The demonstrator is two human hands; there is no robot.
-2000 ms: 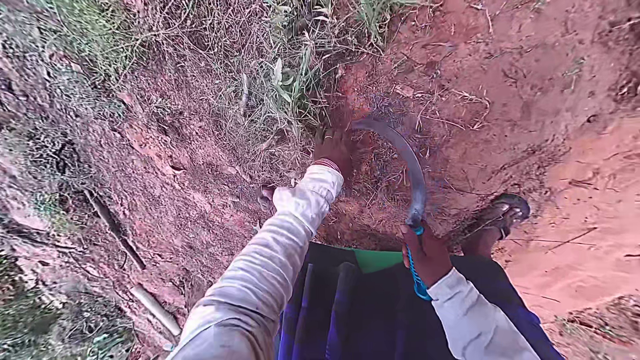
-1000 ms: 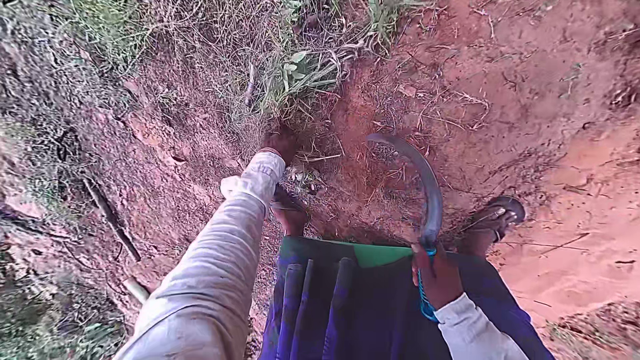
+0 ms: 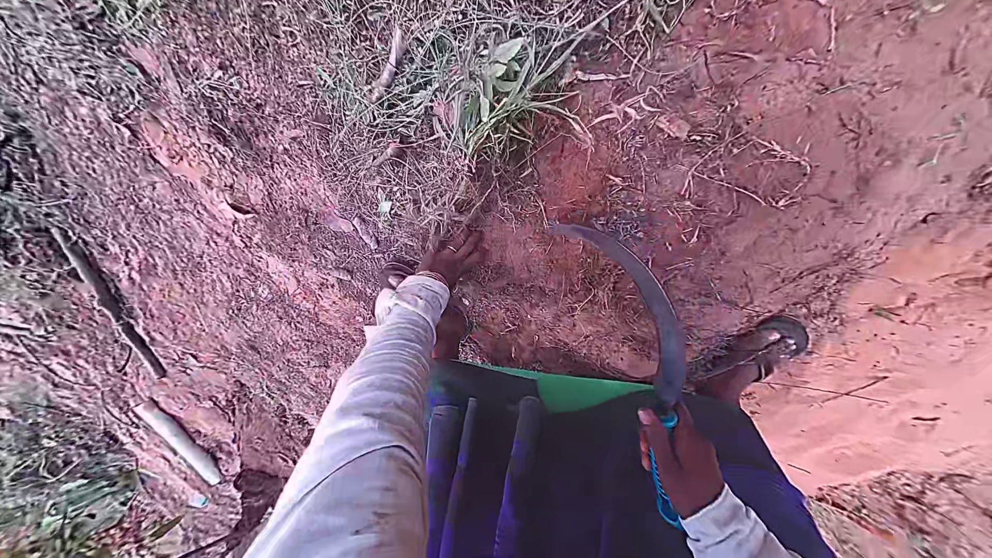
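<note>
My right hand (image 3: pixel 686 465) grips the blue handle of a sickle (image 3: pixel 659 310), low at the right of centre. The sickle's curved metal blade points up and bends to the left, its tip above the reddish soil. My left hand (image 3: pixel 452 256) reaches down at the centre, fingers spread over dry grass and soil at the lower edge of a grass clump (image 3: pixel 496 101). Whether its fingertips hold any stems cannot be told. Dark cloth (image 3: pixel 573 473) with a green edge covers my lap below both hands.
My feet in sandals stand on the soil, the right foot (image 3: pixel 744 360) beside the sickle and the left (image 3: pixel 449 329) partly behind my left sleeve. A dark stick (image 3: pixel 108 298) and a pale piece of wood (image 3: pixel 178 442) lie at the left. Dry twigs (image 3: pixel 744 170) are scattered at the upper right.
Two seconds ago my left hand was close to the blade's tip; it has since moved left, away from it. The sickle has stayed in my right hand.
</note>
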